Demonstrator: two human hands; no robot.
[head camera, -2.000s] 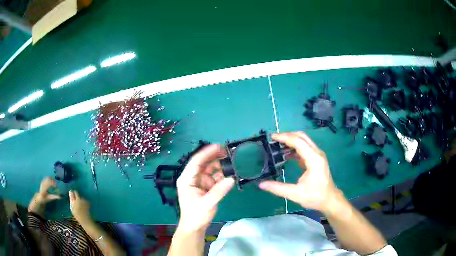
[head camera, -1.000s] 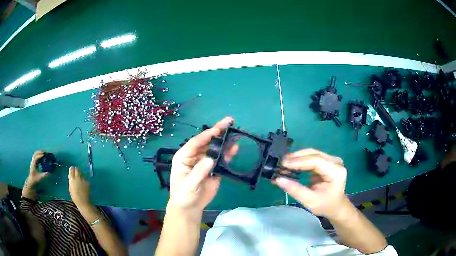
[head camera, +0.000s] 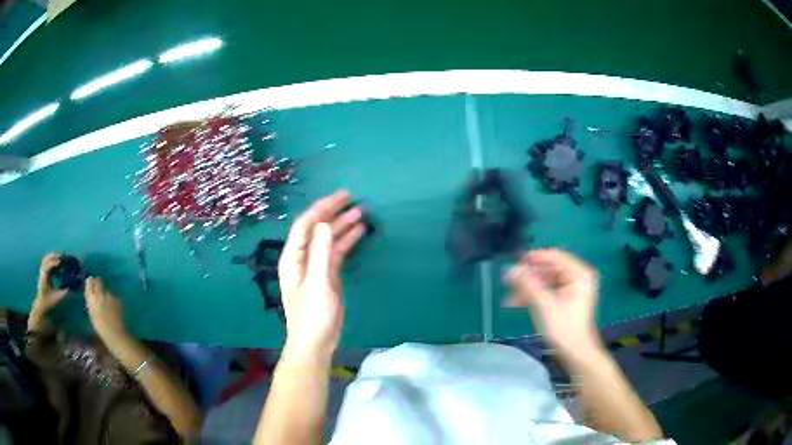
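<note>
A black unit (head camera: 491, 217), strongly blurred, shows over the pale line on the green worktop, between my hands. My right hand (head camera: 556, 282) is just below and right of it, fingers bent and blurred; I cannot tell if it touches the unit. My left hand (head camera: 320, 252) is to the left, away from that unit, fingers slightly curled. A small dark part (head camera: 368, 221) shows at its fingertips; I cannot tell if it is held. A black open bracket (head camera: 267, 271) lies left of my left hand, partly hidden by it.
A red heap of leads with white tips (head camera: 207, 174) lies left. Black modules (head camera: 557, 163) stand right, crowding toward the far right. A brush (head camera: 702, 248) with a white end lies among them. A neighbour's hands (head camera: 102, 304) hold a small black part. A white edge (head camera: 382, 85) runs behind.
The square black frame that both hands held is no longer between them. My hands have moved apart. A blurred black unit now shows near the pale line, above my right hand.
</note>
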